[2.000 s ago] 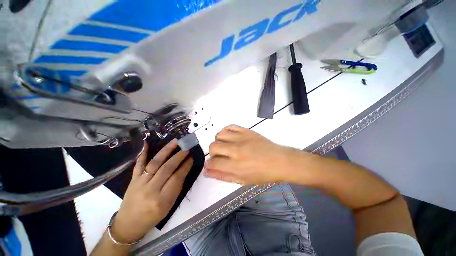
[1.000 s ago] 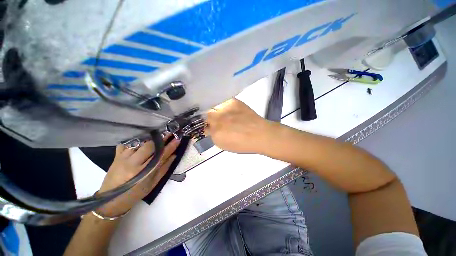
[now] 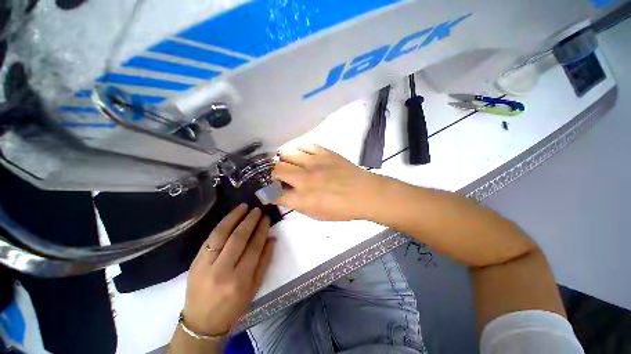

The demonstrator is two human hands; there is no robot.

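A black fabric piece [image 3: 162,252] lies on the white table and runs under the needle area of the sewing machine [image 3: 277,104]. My left hand [image 3: 232,273] lies flat on its near edge, fingers stretched toward the presser foot. A small grey block [image 3: 269,192] sits beside the foot. My right hand [image 3: 322,183] is bent around the right side of the foot and the block; its fingertips are partly hidden, so I cannot tell whether they hold anything.
A dark flat strip [image 3: 376,135] and a black screwdriver [image 3: 416,131] lie right of my right hand. Yellow-green and blue snips [image 3: 495,104] lie farther right. A curved metal guard [image 3: 104,256] crosses the left foreground. More black fabric [image 3: 59,297] is at far left. A measuring tape [image 3: 353,272] edges the table.
Compared with one second ago, my left hand has moved right and nearer the table edge, now flat on the fabric. More black fabric shows at left. My right hand has shifted slightly left and down.
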